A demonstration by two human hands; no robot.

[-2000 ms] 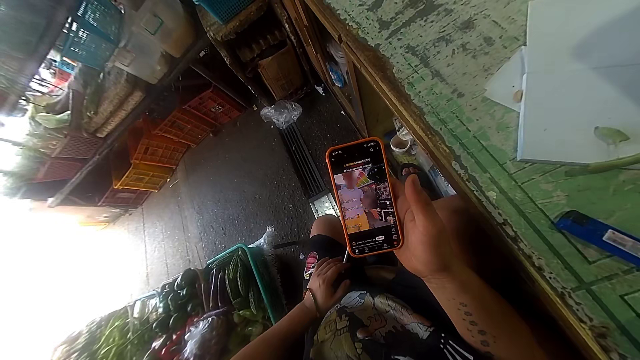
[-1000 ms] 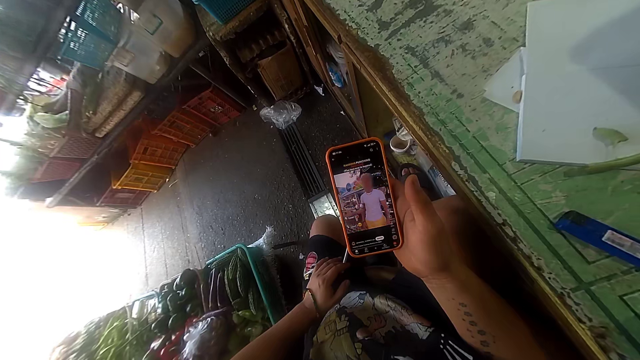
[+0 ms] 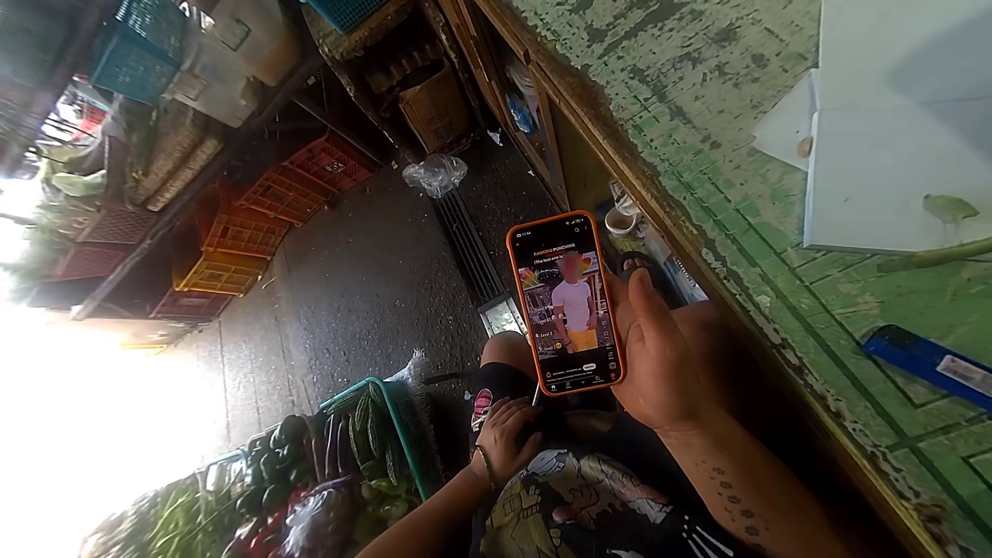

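Observation:
My right hand (image 3: 659, 364) holds a smartphone (image 3: 570, 302) in an orange case, upright in the middle of the view, thumb along its right edge. Its lit screen plays a video with a person in a white shirt and yellow bottoms. My left hand (image 3: 508, 434), with a thin bracelet at the wrist, rests on my thigh just below and left of the phone. It lies loosely spread and holds nothing. A patterned shirt (image 3: 573, 496) covers my lap between the two forearms.
A worn green tabletop (image 3: 744, 271) fills the right, bearing a white board (image 3: 899, 155) and a blue object (image 3: 930, 368). Vegetables lie in a green crate (image 3: 403, 434) at lower left. Plastic crates (image 3: 248, 229) line the left; a plastic bag (image 3: 435, 174) lies by a floor drain grate (image 3: 469, 248).
The picture on the phone screen has changed since the earliest frame. Both hands and the phone have stayed in place.

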